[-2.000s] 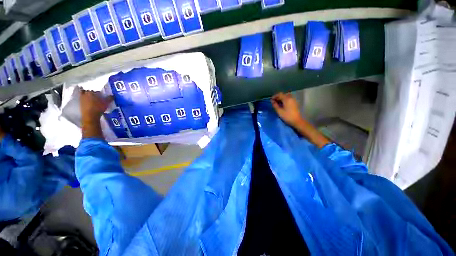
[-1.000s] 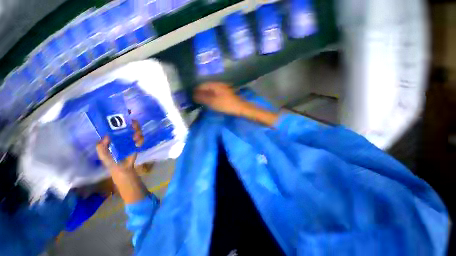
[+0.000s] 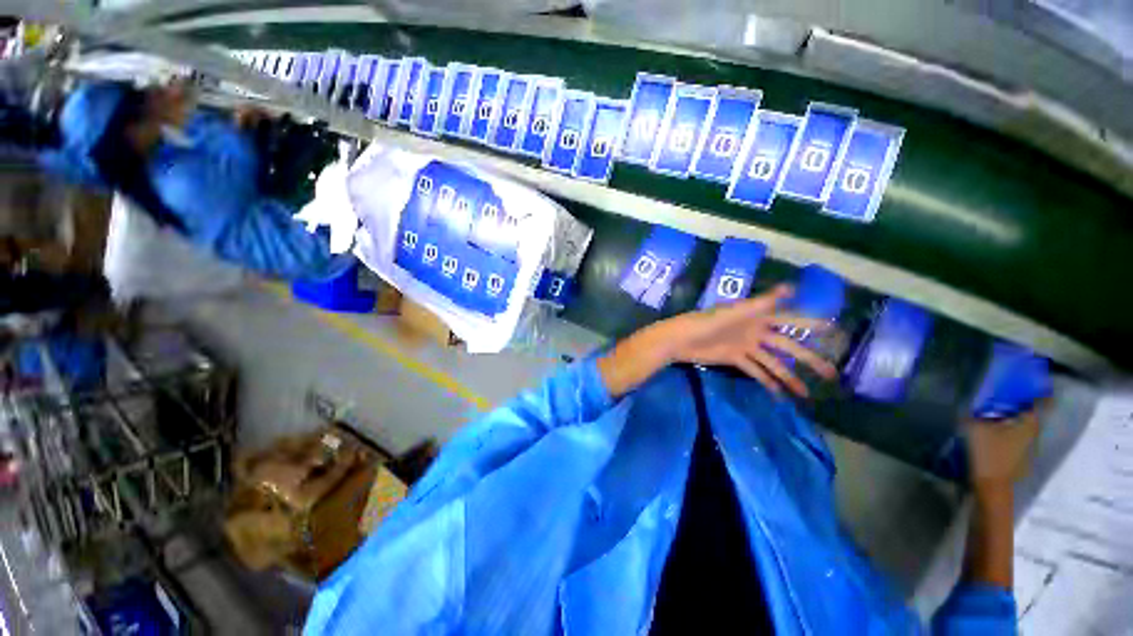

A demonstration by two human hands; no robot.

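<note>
Piles of blue printed cards [image 3: 731, 276] lie spaced along the dark green side ledge [image 3: 600, 271]. My left hand [image 3: 739, 340] is over the ledge, fingers spread and apart, partly covering one blurred card pile [image 3: 816, 296]; whether the fingertips touch it is unclear. My right hand [image 3: 1004, 445] is at the ledge's right end, its fingers closed on the near end of a blue card or small stack [image 3: 1014, 377]. More blue pieces [image 3: 460, 236] lie in rows in a white-lined bag or tray [image 3: 373, 186] to the left.
A row of blue-faced boxes [image 3: 646, 122] stands on the green belt [image 3: 982, 199] behind a pale rail [image 3: 926, 283]. A large white carton [image 3: 1081, 534] is at lower right. Another person [image 3: 211, 186] in blue is at upper left. Brown cartons [image 3: 304, 497] and a metal rack [image 3: 112, 435] are at lower left.
My left hand has left the lined bag, where it held a blue piece, and moved right over the ledge. My right hand has moved far right to a blue card. The view has swung.
</note>
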